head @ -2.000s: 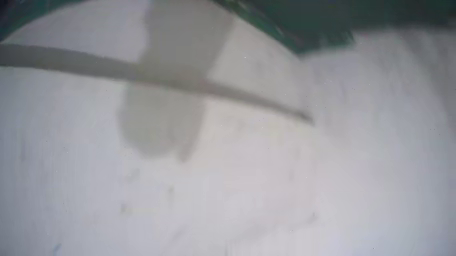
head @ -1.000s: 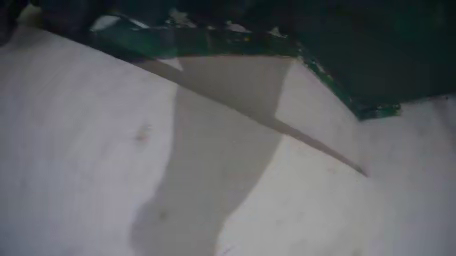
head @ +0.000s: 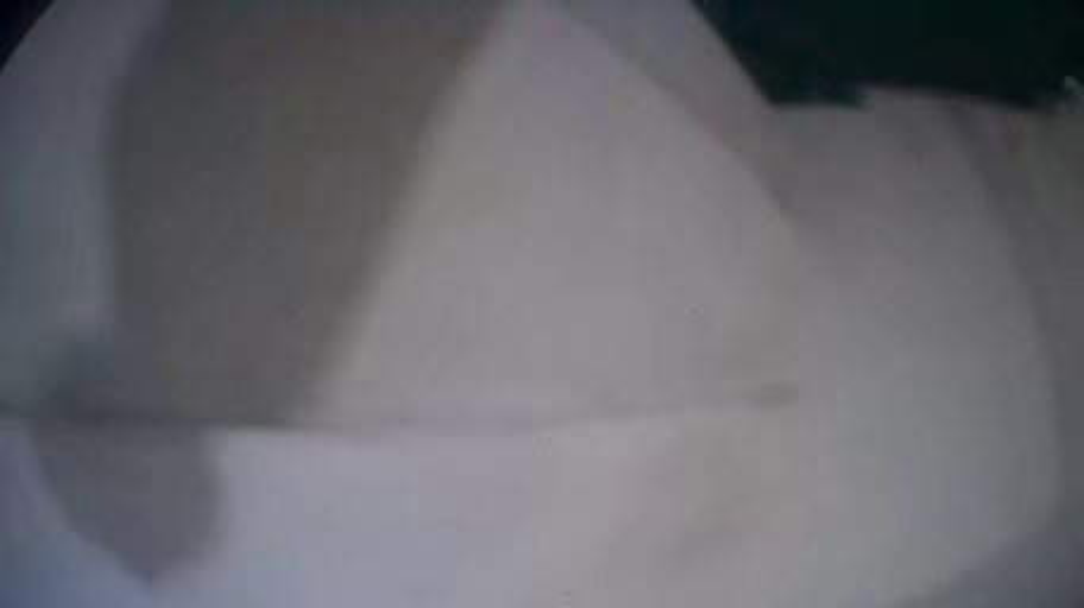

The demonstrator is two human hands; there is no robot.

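Note:
A pale, off-white surface (head: 571, 238) fills most of the head view; whether it is floor, wall or cloth I cannot tell. A grey shadow (head: 262, 202) lies across its left part and tapers downward to a rounded end at the lower left. A thin line or edge (head: 499, 422) runs nearly level across the lower part and fades right of centre. The picture is blurred. Neither my left hand nor my right hand is in view.
A dark green board or platform (head: 903, 48) with an uneven lower edge is cut off by the top right of the view. A small dark area shows at the top left corner. A fainter grey band curves down the right side.
The view has shifted. The green edge that spanned the top now shows only at the top right. The slanting line is now nearly level and lower, and the shadow is wider and farther left.

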